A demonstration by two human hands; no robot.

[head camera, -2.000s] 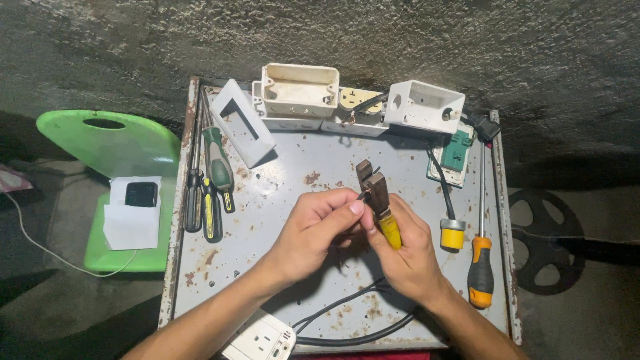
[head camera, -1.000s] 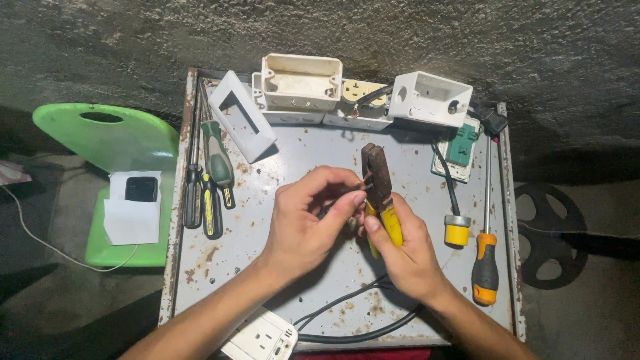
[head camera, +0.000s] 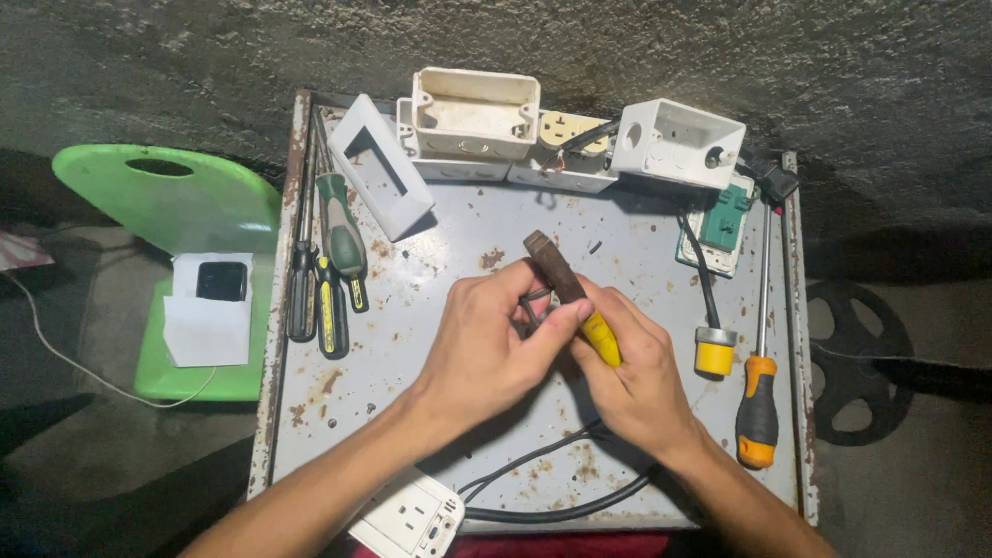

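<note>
My right hand (head camera: 635, 364) grips rusty-jawed pliers by a yellow handle (head camera: 601, 339); the dark metal head (head camera: 554, 263) points up and to the left. My left hand (head camera: 492, 349) pinches a short dark wire (head camera: 533, 304) beside the jaws, its thumb against the tool. Whether the jaws hold the wire cannot be seen. Below the hands, a black cable (head camera: 573, 511) runs near a white outlet plate (head camera: 411, 515) at the front edge. A small dark scrap (head camera: 595, 247) lies right of the jaws.
Screwdrivers (head camera: 332, 310) and a white frame (head camera: 381, 167) lie left on the rusty metal table (head camera: 325, 465). White electrical boxes (head camera: 474, 116) line the back. To the right are a green-backed outlet (head camera: 725, 221), a yellow plug (head camera: 714, 353) and an orange-black screwdriver (head camera: 757, 418). A green chair (head camera: 201, 380) stands left.
The pliers' head has tilted further to the left, and my left thumb now rests against the tool. A small dark scrap shows on the table right of the jaws.
</note>
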